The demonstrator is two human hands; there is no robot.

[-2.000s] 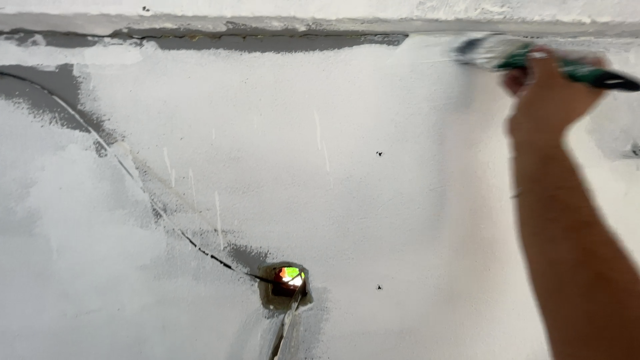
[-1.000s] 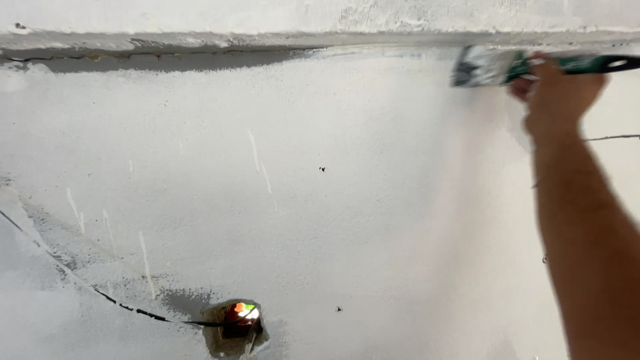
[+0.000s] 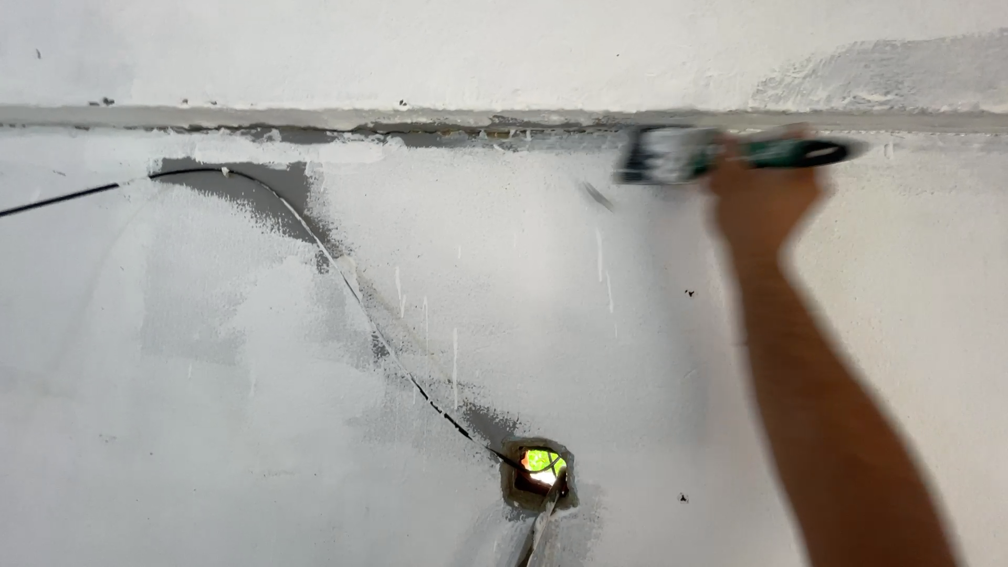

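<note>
My right hand [image 3: 768,193] is closed around the dark green and black handle of a wide paintbrush [image 3: 669,155], blurred by motion. The brush lies sideways, its bristles toward the left and smeared with white paint. It is against the upper part of a white painted wall [image 3: 504,315], just below a horizontal ledge [image 3: 315,118]. Left of the bristles, a dark grey unpainted strip [image 3: 457,140] runs under the ledge. My left hand is out of view.
A black cable [image 3: 339,272], partly coated in white, curves down the wall into a rough hole [image 3: 543,468] with bright light behind it. Grey patches [image 3: 276,189] border the cable. A grey textured area [image 3: 898,75] shows above the ledge at the right.
The brush has moved left relative to the wall, still in my right hand. The grey strip under the ledge now ends near the bristles. The view has shifted.
</note>
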